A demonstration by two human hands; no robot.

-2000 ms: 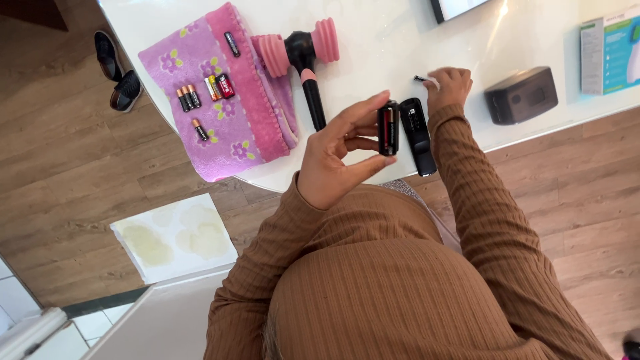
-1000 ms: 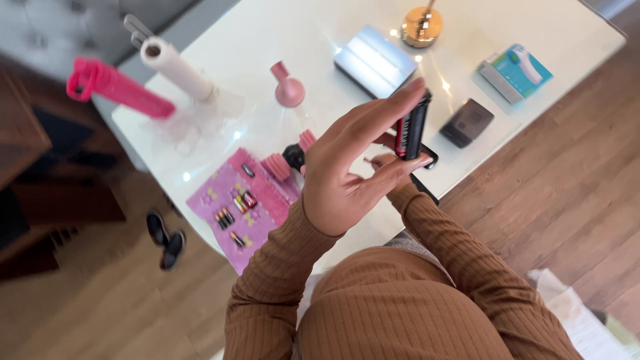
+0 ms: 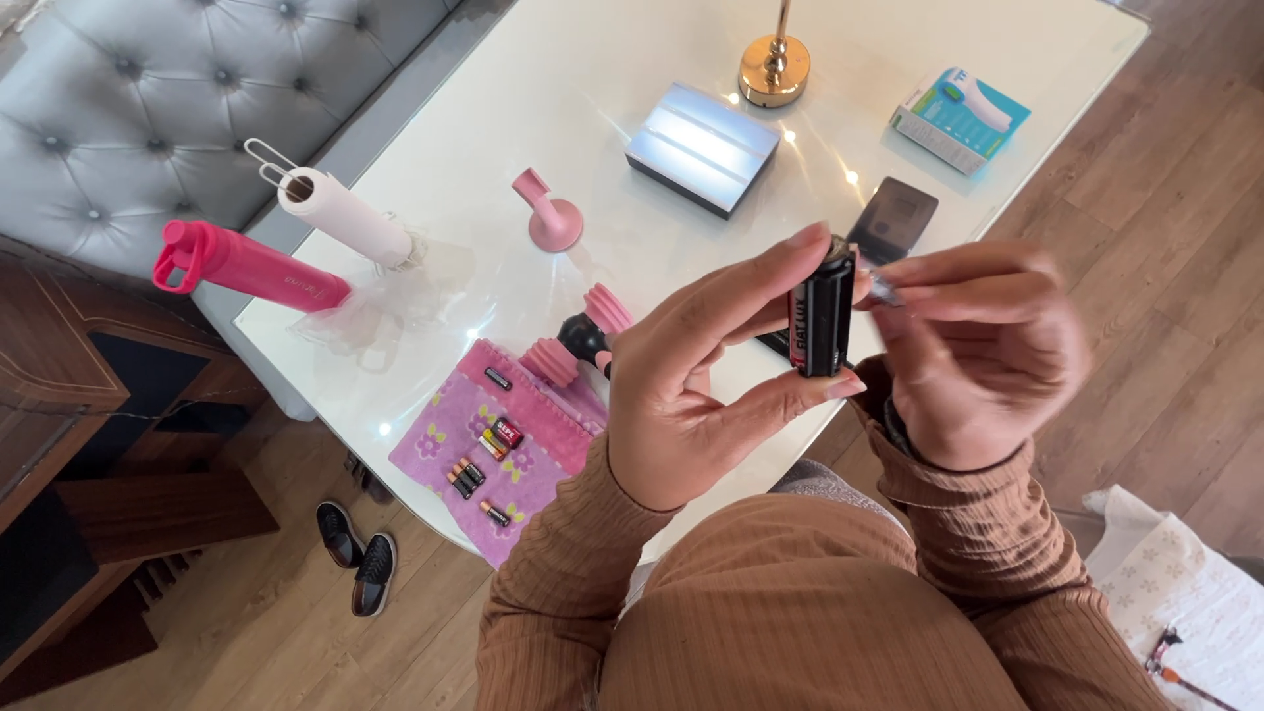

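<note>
My left hand (image 3: pixel 721 385) holds a black battery holder (image 3: pixel 823 308) upright between thumb and fingers, with a battery showing in it. Close to its right side, my right hand (image 3: pixel 973 346) pinches a small silvery thing (image 3: pixel 882 288), blurred and too small to name. Behind the hands, part of a black object (image 3: pixel 775 341) lies on the table. A pink patterned cloth (image 3: pixel 434 444) at the left bears several loose batteries (image 3: pixel 466 478) and a red battery pack (image 3: pixel 507 433). Partly hidden by my left hand is a pink and black massager-like tool (image 3: pixel 583 338).
On the white table (image 3: pixel 474 118) stand a pink bottle (image 3: pixel 257 267), a paper towel roll (image 3: pixel 346 217), a pink stand (image 3: pixel 555 223), a shiny-topped box (image 3: pixel 703 148), a gold lamp base (image 3: pixel 774 69), a teal and white carton (image 3: pixel 960 118) and a dark box (image 3: pixel 894 219).
My right hand has risen from the table to beside the battery holder, which stays in my left hand. The view has shifted widely to show more of the table.
</note>
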